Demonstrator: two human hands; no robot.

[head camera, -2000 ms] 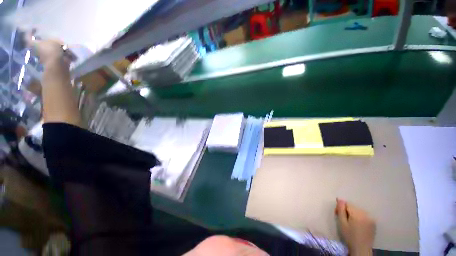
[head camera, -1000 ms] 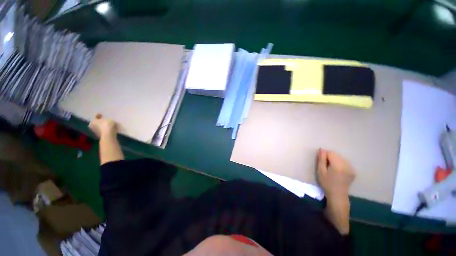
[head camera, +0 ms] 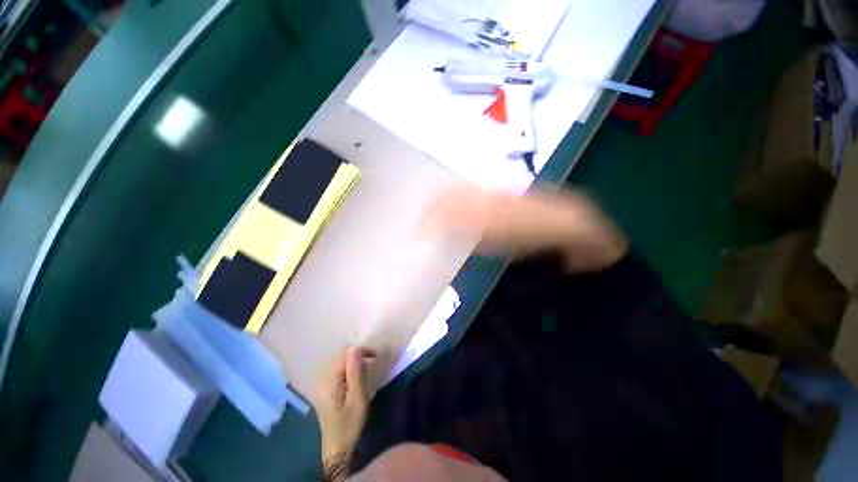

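The beige cardboard work board (head camera: pixel 376 245) lies in front of me. My left hand (head camera: pixel 344 391) is at its near left end, fingers curled; whether it grips anything is unclear. My right hand (head camera: pixel 461 215) is blurred over the board's right part; I cannot make out its fingers or anything in them. Black pads (head camera: pixel 301 181) lie on a yellow strip (head camera: pixel 265 235) along the board's back edge. A white glue gun (head camera: pixel 513 85) with an orange-red trigger lies on a white sheet (head camera: pixel 405 89) at the right, a translucent stick showing from its rear.
Bluish glue sticks (head camera: pixel 221 358) lie left of the board, beside a white block (head camera: pixel 155 395). A housing with wires (head camera: pixel 484 33) lies beyond the glue gun. A red stool or crate (head camera: pixel 668 80) and open cartons (head camera: pixel 781 282) are below the bench.
The view has swung right, bringing the whole glue gun into sight. My left hand has moved from the left cardboard stack to the work board. My right hand has shifted towards the white sheet.
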